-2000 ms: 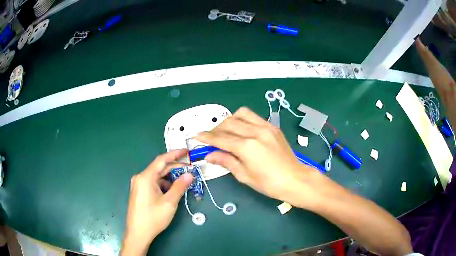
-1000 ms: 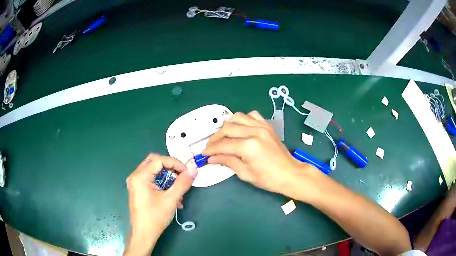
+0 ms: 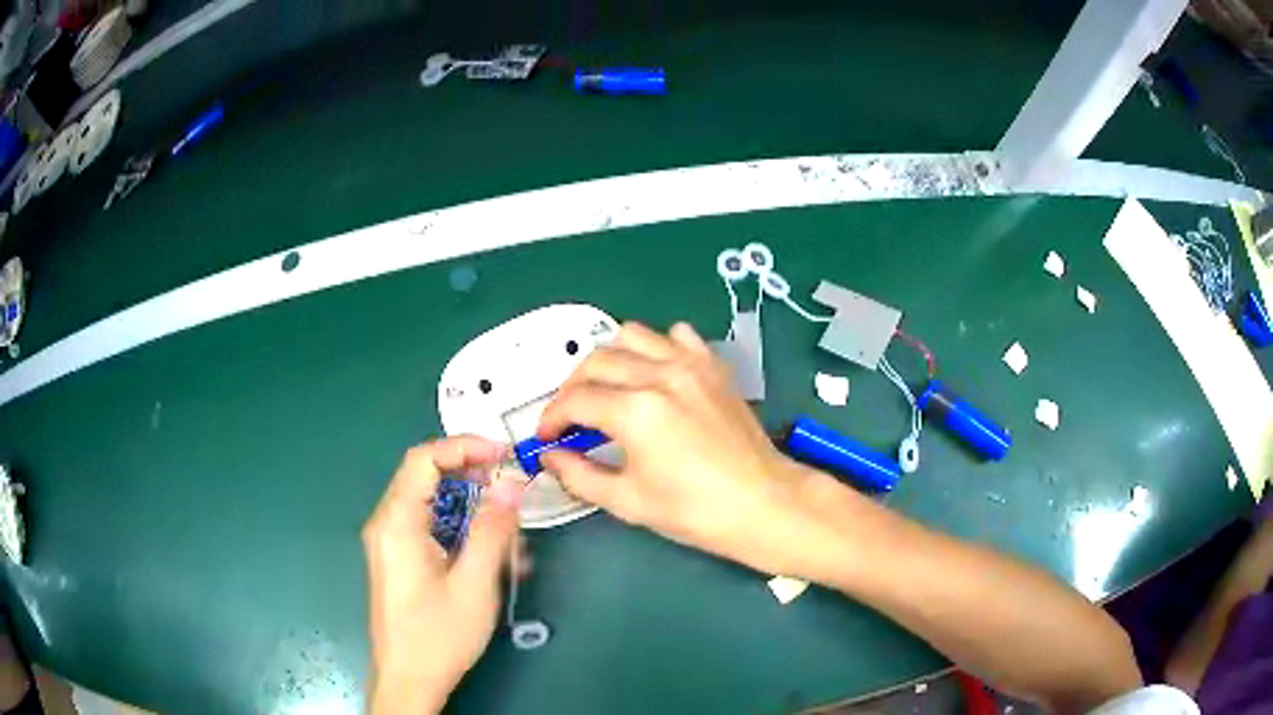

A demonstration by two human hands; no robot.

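Observation:
An off-white housing shell (image 3: 528, 342) with two dark holes lies on the green bench in front of me, partly hidden by my hands. My left hand (image 3: 444, 552) pinches a small blue circuit board (image 3: 452, 511) at the shell's left edge. A pale ring-ended lead (image 3: 529, 634) hangs below it. My right hand (image 3: 670, 433) holds a blue battery cell (image 3: 556, 447) by its side, over the shell. The cell's left end is close to my left fingertips. The wire between cell and board is too small to make out clearly.
Right of my hand lie a grey square piece (image 3: 860, 327) wired to a blue cell (image 3: 966, 422), another cell (image 3: 843, 455), cream pads (image 3: 832, 388) and a pale strip (image 3: 1187, 328). A whitish strip (image 3: 656, 196) crosses the bench to a pale post (image 3: 1082, 98). A person's sleeve (image 3: 1236, 636) shows lower right.
The board has turned within my left fingers, and one ring lead is now hidden. The cell has tilted in my right hand. Parts beyond the whitish strip have shifted left in view.

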